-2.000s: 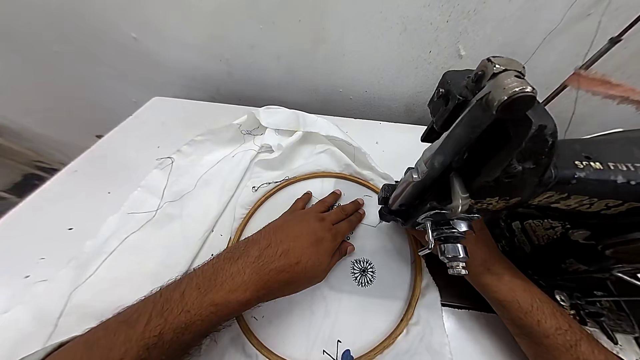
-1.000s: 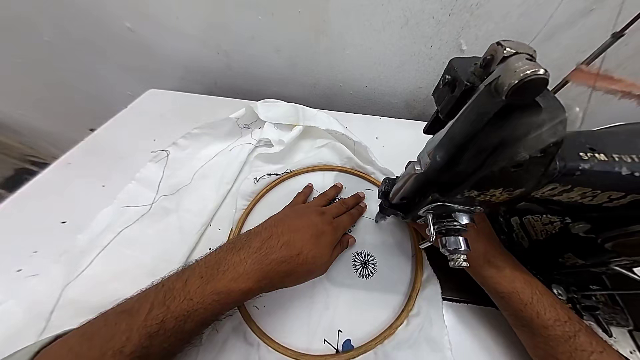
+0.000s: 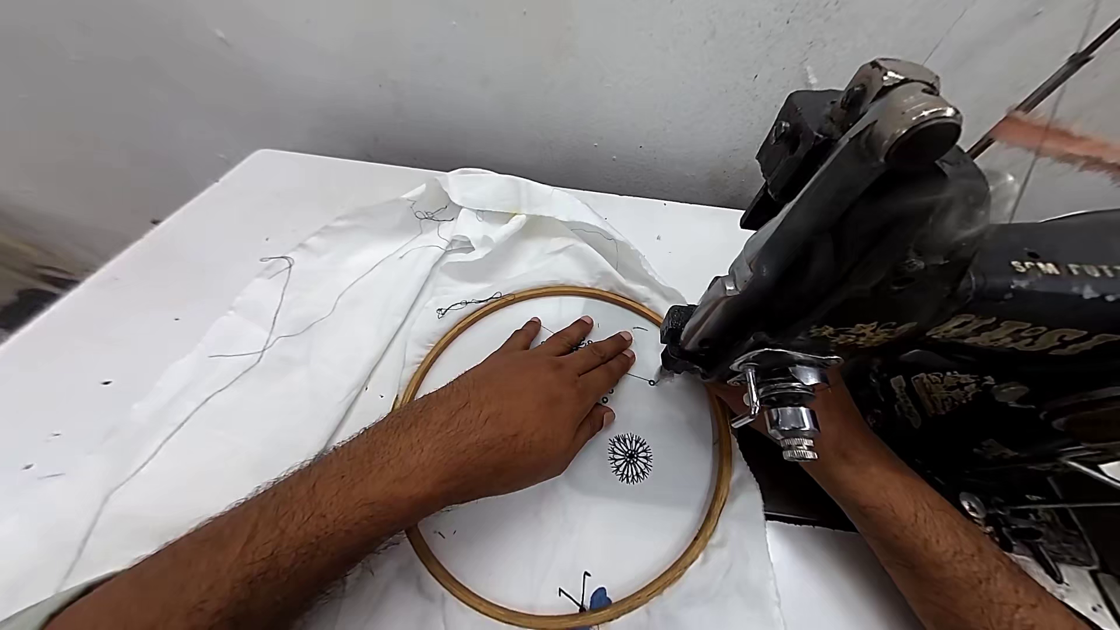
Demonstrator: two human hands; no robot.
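White fabric is stretched in a round wooden embroidery hoop. My left hand lies palm down on the fabric inside the hoop, fingers spread. Beside its thumb is a black stitched round motif; small black stitched loops show around its fingers. Part of a blue motif shows at the hoop's lower edge. A black sewing machine stands over the hoop's right side, its needle area close to my left fingertips. My right hand is at the hoop's right rim, mostly hidden behind the machine head and its tension knob.
Loose white fabric with dark thread tails spreads over the white table to the left and behind the hoop. A grey wall rises behind the table. A strip of orange cloth hangs by a rod at upper right.
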